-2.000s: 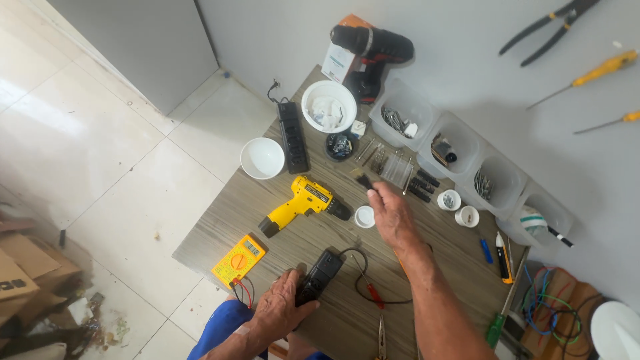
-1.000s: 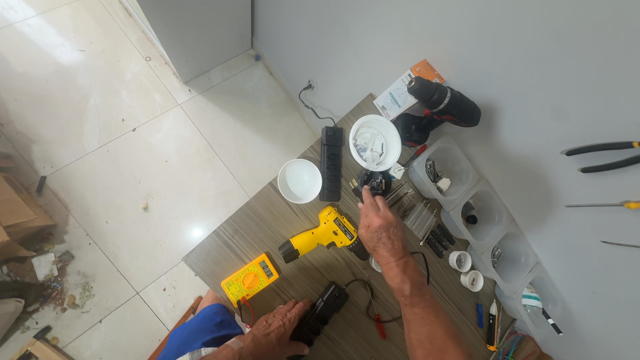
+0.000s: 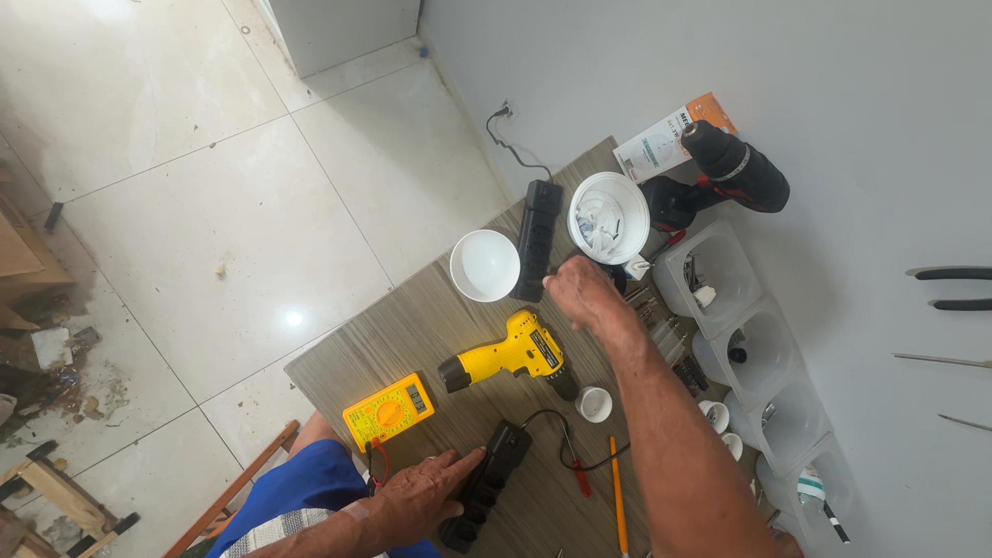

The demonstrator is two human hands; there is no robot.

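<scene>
My left hand (image 3: pixel 422 492) rests against a black power strip (image 3: pixel 487 487) near the table's lower edge, its fingers along the strip's side. My right hand (image 3: pixel 585 293) is over the table between the end of a second black power strip (image 3: pixel 538 240) and a dark container mostly hidden behind it; the fingers are curled, and whether they hold anything does not show. A yellow cordless drill (image 3: pixel 508 356) lies between the hands. The yellow multimeter (image 3: pixel 389 412) is left of it, its leads running toward my left hand. A small white cup (image 3: pixel 594 404) sits by the drill chuck.
A white bowl (image 3: pixel 485 266), a white tub of small parts (image 3: pixel 608 218), a black drill (image 3: pixel 736 167) and a printed box (image 3: pixel 655 151) stand toward the wall. Translucent bins (image 3: pixel 717 271) line the right side. An orange-handled tool (image 3: pixel 618 496) and a red-handled screwdriver (image 3: pixel 581 479) lie near my right forearm.
My right hand has moved from beside the small white cup to the dark container, then to the near end of the far power strip. My left hand stays at the nearer strip.
</scene>
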